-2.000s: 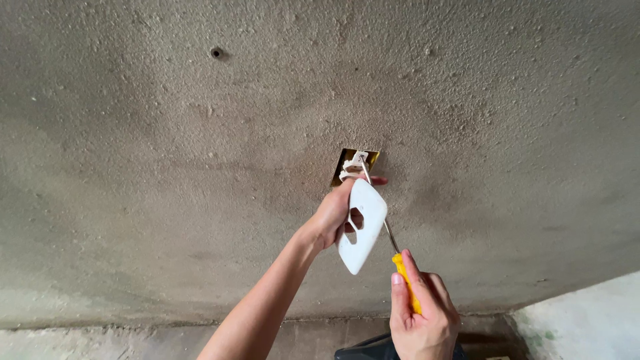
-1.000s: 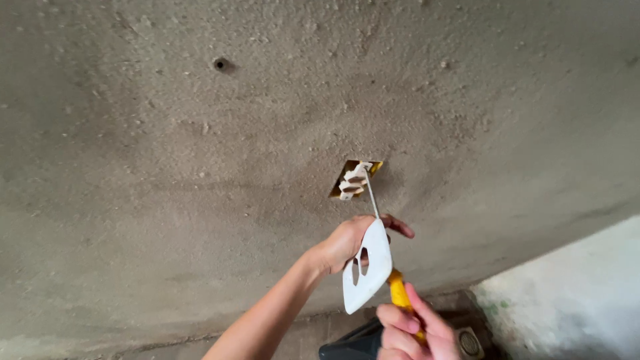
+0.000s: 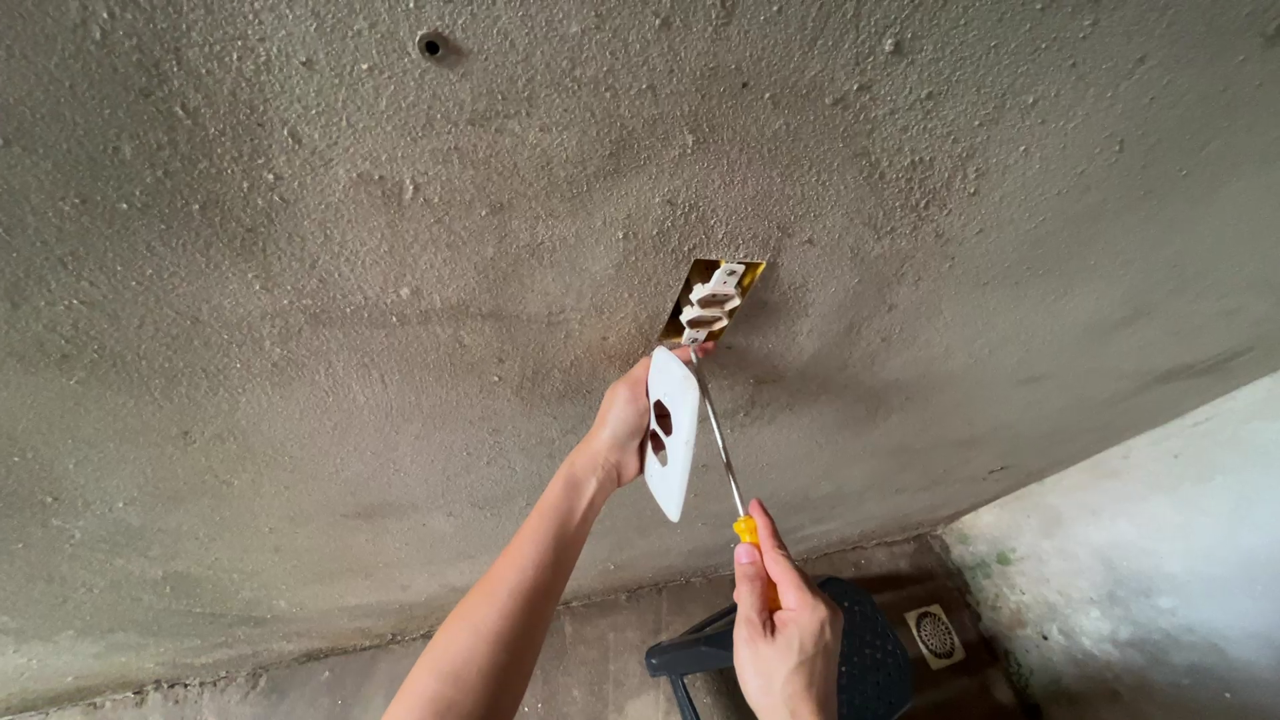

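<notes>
A white plastic outlet cover plate (image 3: 676, 470) with two hexagonal holes is held on edge in my left hand (image 3: 626, 415), whose fingertips reach the lower edge of the wall box. Inside the yellow electrical box (image 3: 752, 281), set in the wall, sits a white double socket module (image 3: 718, 297), slightly tilted, with a screw at its upper end and another at its lower end. My right hand (image 3: 788, 632) grips a screwdriver (image 3: 746, 530) by its yellow handle. The metal shaft runs up past the plate, and its tip is at the module's lower screw.
Rough cement wall (image 3: 350, 300) surrounds the box, with a small round hole (image 3: 432, 45) at upper left. Below stand a dark plastic chair or stool (image 3: 875, 650) and a square floor drain (image 3: 936, 637). A stained pale wall (image 3: 1150, 530) meets the cement wall at right.
The screwdriver's tip has moved from the upper end of the socket module to its lower end. My left fingers are now at the box's lower edge, with the plate still held.
</notes>
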